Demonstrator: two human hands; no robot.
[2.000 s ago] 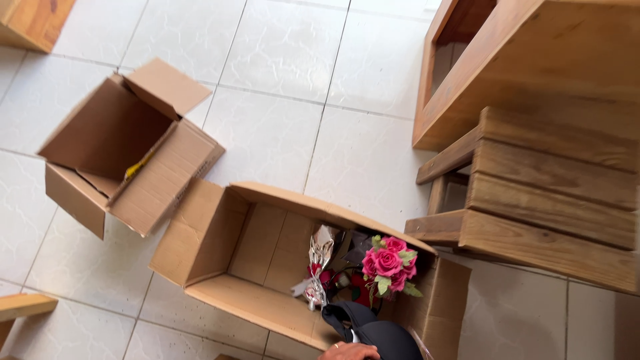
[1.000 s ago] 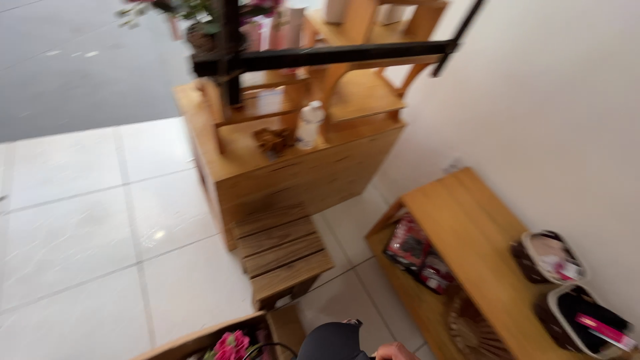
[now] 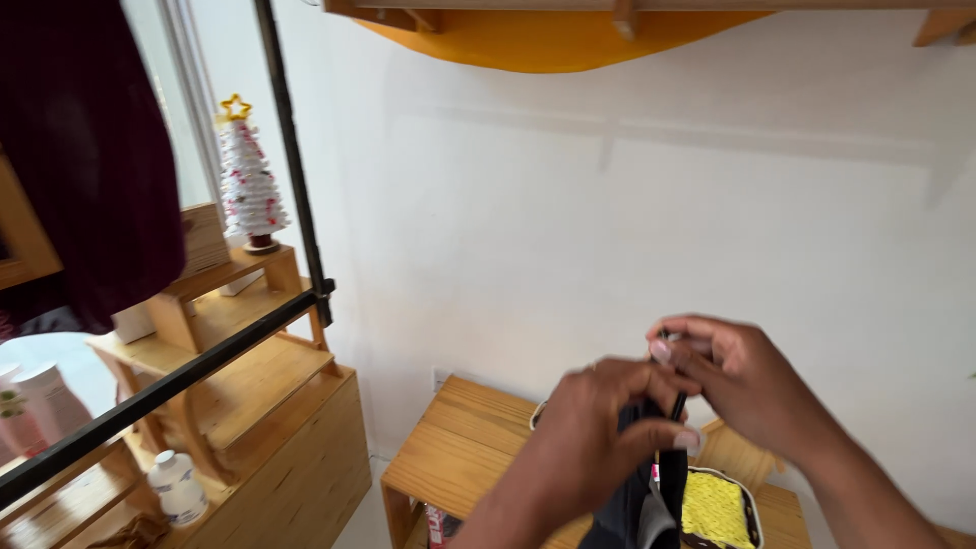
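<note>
In the head view both hands are raised in front of a white wall. My left hand [image 3: 602,435] grips the upper part of a black fabric item [image 3: 629,503], perhaps a cap or a bag, which hangs below the fingers. Close against it at the upper right, my right hand [image 3: 732,381] pinches a thin black strap or hook end between thumb and fingers. The exact shape of the piece is hidden by the fingers. A grey inner part shows low on the black item.
Behind the hands stands a low wooden table [image 3: 457,457]. A basket with yellow filling [image 3: 717,507] is at its right. On the left are a black metal rail [image 3: 175,381], a stepped wooden shelf [image 3: 290,396], a white bottle [image 3: 177,488] and a small white Christmas tree [image 3: 252,183].
The view has swung up from the floor and cardboard boxes to the wall. Both hands and the black item are now raised in view; earlier only part of one hand showed beside it.
</note>
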